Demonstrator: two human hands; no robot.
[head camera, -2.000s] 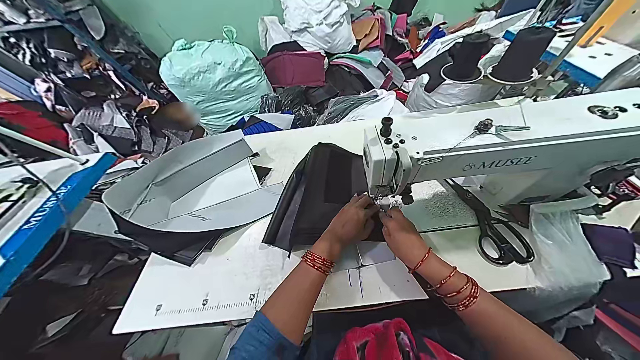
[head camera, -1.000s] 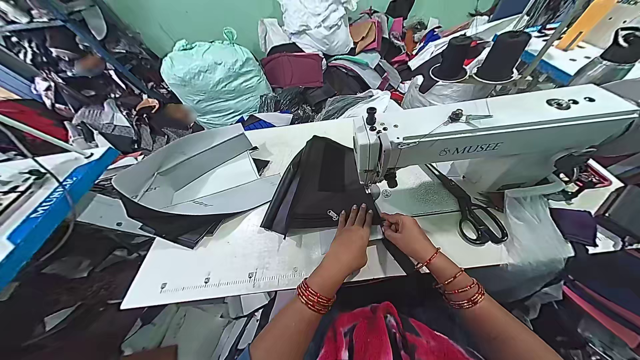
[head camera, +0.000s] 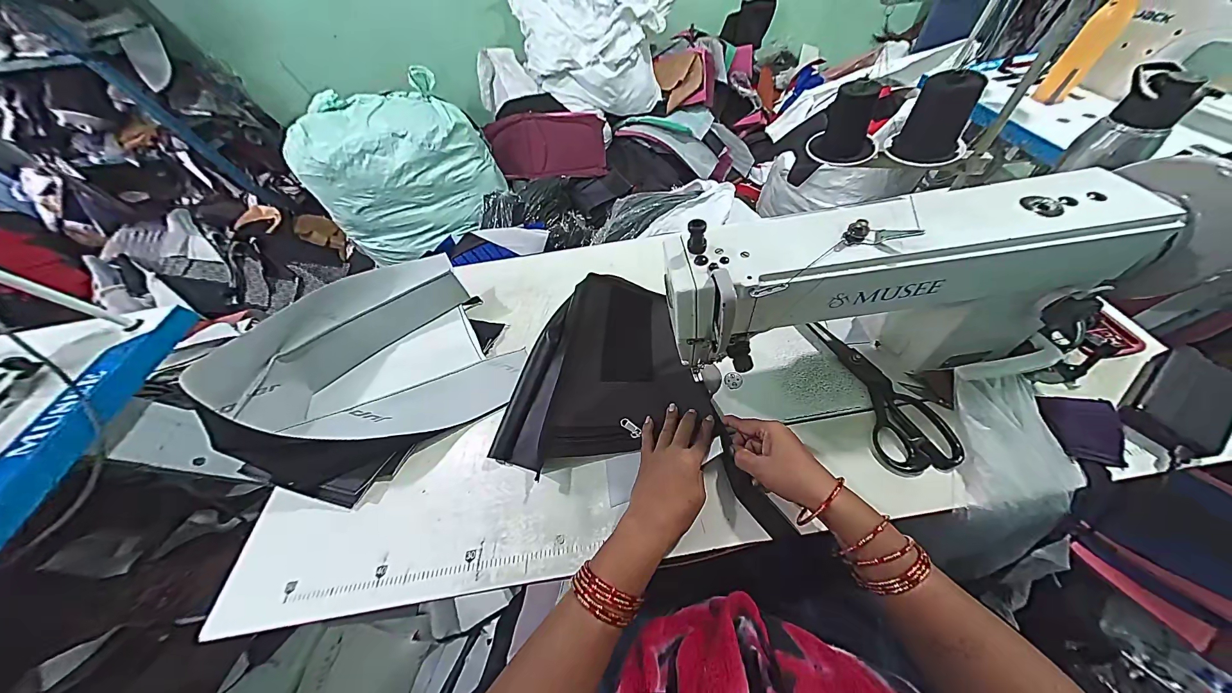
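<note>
A black fabric bag piece (head camera: 606, 356) with a zipper lies on the sewing machine's table, its right edge under the needle area of the white sewing machine (head camera: 924, 279). My left hand (head camera: 674, 472) rests flat on its lower right part, fingers spread a little, beside the metal zipper pull (head camera: 630, 426). Just right of it, my right hand (head camera: 775, 457) pinches a black fabric strip (head camera: 746, 486) along the piece's edge. The strip hangs down over the table's front edge. Both hands are just in front of the presser foot, which is partly hidden by the machine head.
Black-handled scissors (head camera: 905, 423) lie right of my right hand. Grey and black curved fabric panels (head camera: 337, 385) are stacked at the left, beyond a printed ruler scale (head camera: 433, 566). Black thread cones (head camera: 938, 115) stand behind the machine. A mint-green sack (head camera: 395, 173) and scrap piles are beyond the table.
My hands have come down from close under the machine head, where they held something white two seconds ago. The left hand now lies on the black piece. Since one second ago, little has changed.
</note>
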